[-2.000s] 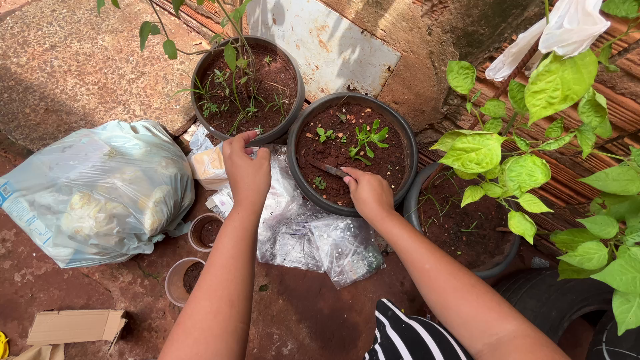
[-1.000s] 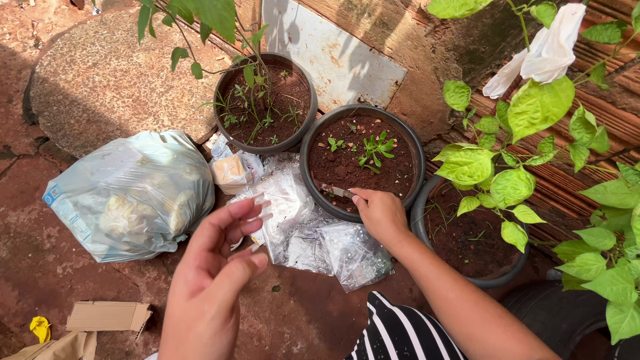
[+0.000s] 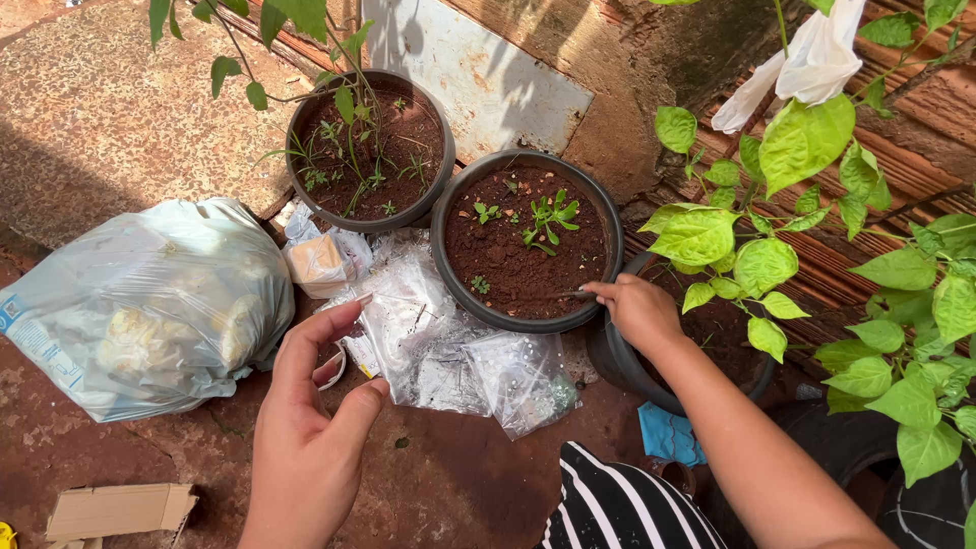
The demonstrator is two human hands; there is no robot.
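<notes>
My right hand [image 3: 639, 309] holds a small, thin tool [image 3: 566, 294], perhaps a knife, at the lower right rim of a round dark plastic pot [image 3: 526, 326]. The tool's tip touches or lies just over the reddish-brown soil [image 3: 503, 263]. A leafy seedling [image 3: 550, 221] and smaller sprouts [image 3: 486, 213] grow in that soil. Nothing shows in my left hand [image 3: 324, 427], raised with thumb and fingers apart in front of the clear plastic bags [image 3: 435, 343] below the pot.
A second pot [image 3: 371, 223] with a tall plant stands upper left, a third [image 3: 610, 354] right of my right hand. A stuffed plastic bag [image 3: 152, 305] lies left, cardboard [image 3: 122, 511] lower left. Leafy branches [image 3: 766, 267] overhang the right side, above tires [image 3: 831, 435].
My left hand was beside the pots two seconds ago and has drawn back toward the camera. My right hand, still holding the tool, has moved to the pot's lower right rim.
</notes>
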